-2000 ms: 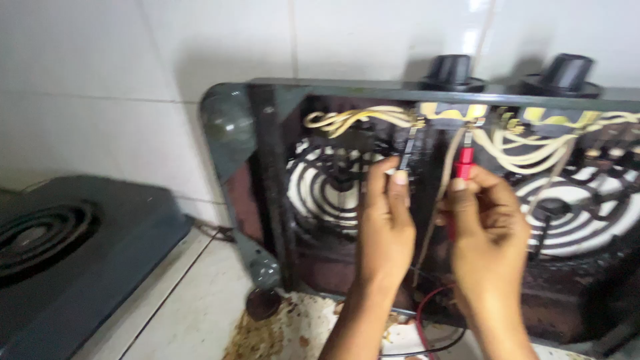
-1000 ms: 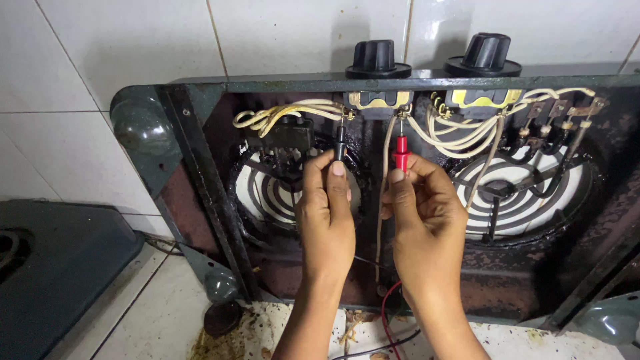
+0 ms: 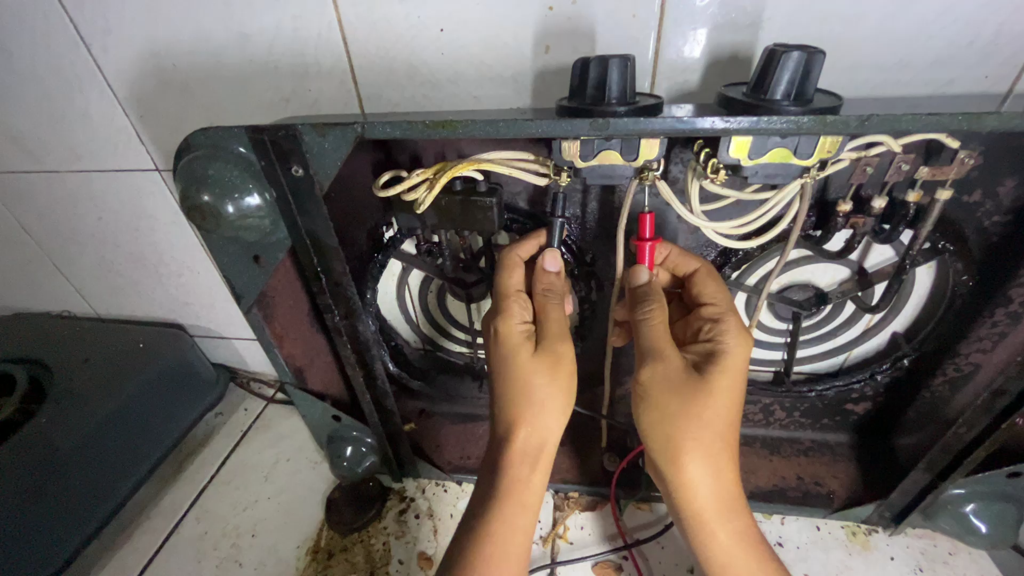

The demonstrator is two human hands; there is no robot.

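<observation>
An electric coil hot plate (image 3: 512,126) stands on edge against the wall, its underside facing me. My left hand (image 3: 534,328) pinches a black test probe (image 3: 557,220), its upper end at the left terminals of the left rotary switch (image 3: 610,152). In my right hand (image 3: 688,320) is a red test probe (image 3: 646,236); its metal tip meets the terminal at that switch's right side. Cream wires (image 3: 480,170) run from the switch terminals. A second rotary switch (image 3: 780,152) sits to the right. Black knobs (image 3: 603,84) top both switches.
Two coil elements (image 3: 832,304) show behind my hands. A dark green appliance (image 3: 96,424) lies at the left on the tiled counter (image 3: 240,480). Red and black leads (image 3: 616,496) trail below my hands, among grime and debris. White wall tiles (image 3: 200,64) rise behind.
Both probes remain in my hands at the left switch throughout. The view has shifted, and the earliest frame is blurred.
</observation>
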